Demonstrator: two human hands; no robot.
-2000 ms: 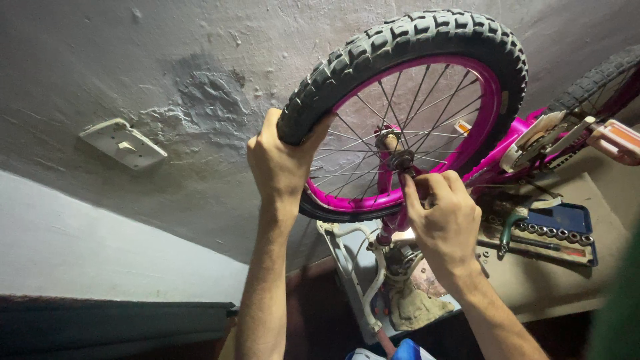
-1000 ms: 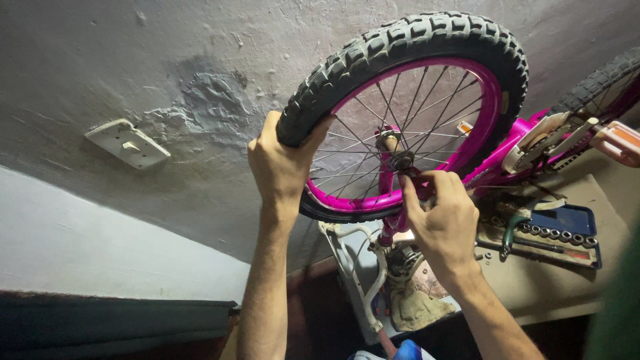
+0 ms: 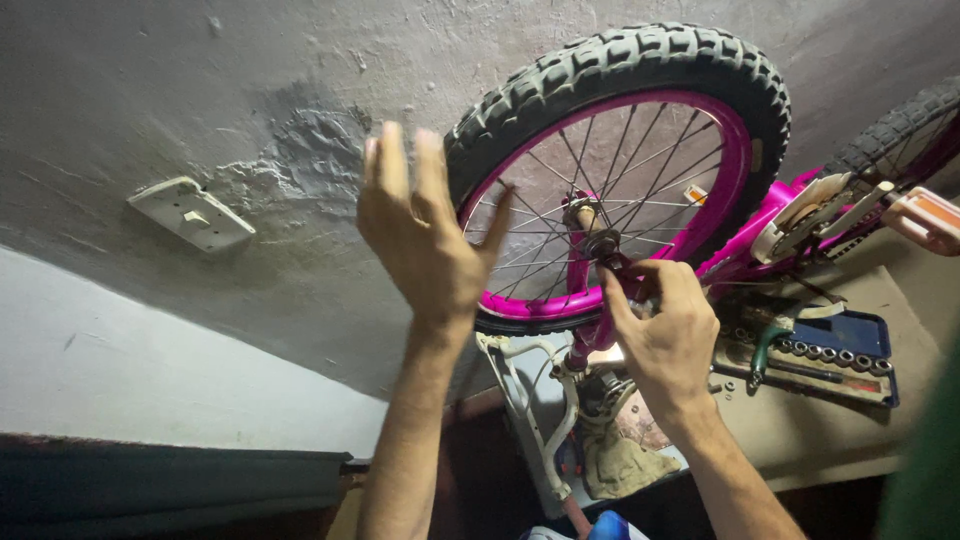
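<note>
A bicycle wheel with a pink rim (image 3: 726,187) and a knobby black tyre (image 3: 645,56) sits in the pink fork of an upturned bicycle. Fingers spread and slightly blurred, my left hand (image 3: 427,232) is raised at the tyre's left side, holding nothing. My right hand (image 3: 666,326) pinches at the axle end, by the near fork tip just below the wheel hub (image 3: 600,244); what exactly lies between its fingers is hidden. White handlebars (image 3: 566,420) hang below the fork.
An open socket set case (image 3: 892,375) with a green-handled tool (image 3: 765,352) lies on a tan surface (image 3: 900,307) at right. A cloth (image 3: 626,465) is below the handlebars. A pedal (image 3: 930,217) juts in at right. The wall bears a switch plate (image 3: 192,215).
My left hand has let go of the tyre and opened, its fingers now lifted and spread. The right hand stays at the axle end.
</note>
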